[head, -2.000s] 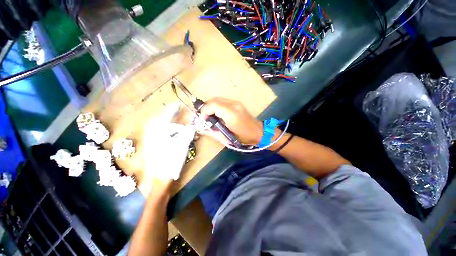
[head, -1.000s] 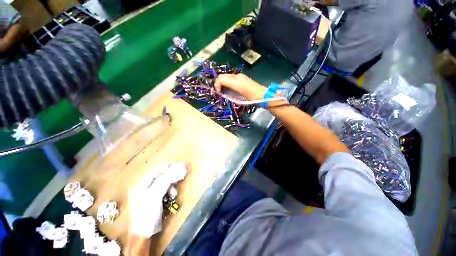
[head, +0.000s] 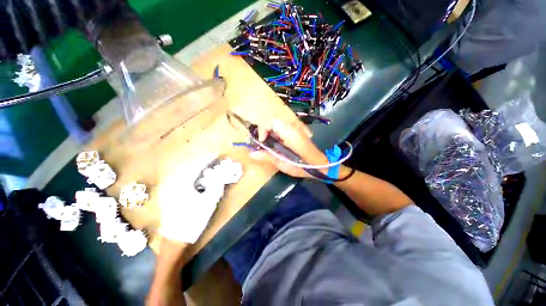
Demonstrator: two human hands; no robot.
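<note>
My right hand (head: 290, 143), bare with a blue wrist band, is shut on a dark pen-like soldering iron (head: 276, 145). Its slim metal tip points up and left over the tan board (head: 257, 83). A short blue lead (head: 242, 144) sticks out left of the right fingertips; the part it belongs to is hidden. My left hand (head: 200, 197), in a white glove, lies over the board's near part with fingers curled. A small dark spot shows at its fingers; whether it holds a part cannot be told. Components with coloured leads (head: 305, 57) are piled beyond the board.
A clear hood (head: 158, 86) under a dark ribbed hose (head: 54, 30) stands over the board's left side, beside a silvery flexible arm (head: 54, 93). White housings (head: 105, 206) cluster at the left. Bagged parts (head: 461, 173) lie in a black bin at the right.
My right hand went from the iron's work area to the component pile, then came back over the board with a blue lead at its fingertips. The view swung up and back down.
</note>
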